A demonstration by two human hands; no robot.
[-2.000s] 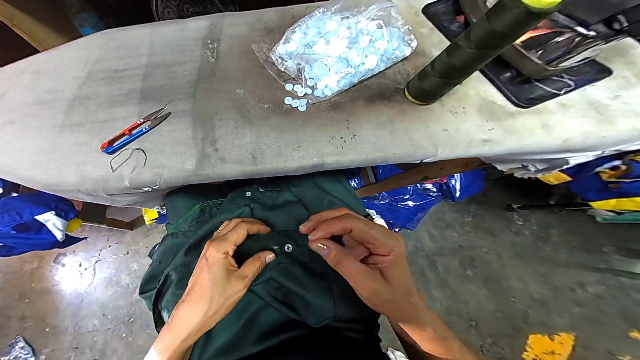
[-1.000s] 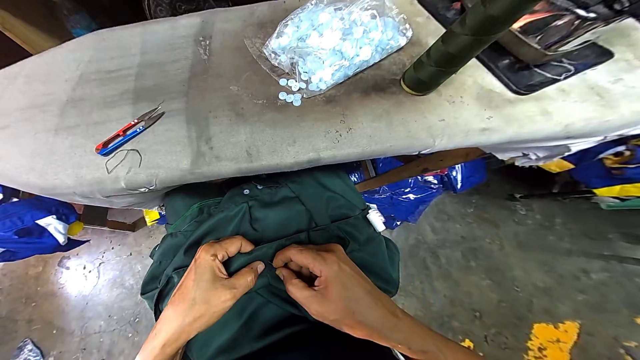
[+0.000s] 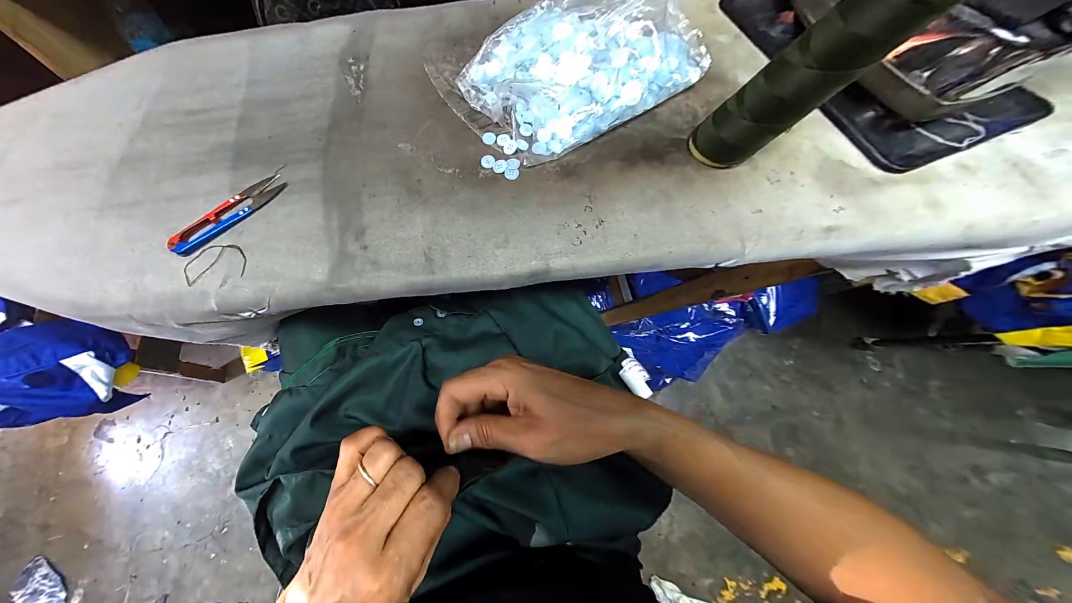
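A dark green fabric garment [image 3: 553,335] lies over my lap, with small buttons [image 3: 418,322] near its upper edge. My left hand [image 3: 381,511], a ring on one finger, is closed on a fold of the cloth at lower centre. Just above and to the right, my right hand [image 3: 536,410] pinches the fabric between thumb and forefinger; whether a small item is in that pinch cannot be seen. The cloth between the two hands is dark and partly hidden by the fingers.
Across the padded grey board [image 3: 402,226] lie red and blue thread snips [image 3: 226,216], a clear bag of pale blue buttons [image 3: 586,75], loose buttons [image 3: 500,165], a dark green thread cone or tube [image 3: 804,84] and an iron [image 3: 913,84] on a black rest. Blue plastic-wrapped bundles [image 3: 687,335] lie beneath.
The button seen between my hands two seconds ago is out of sight. My right hand has turned, its back now up, and sits higher on the cloth than my left.
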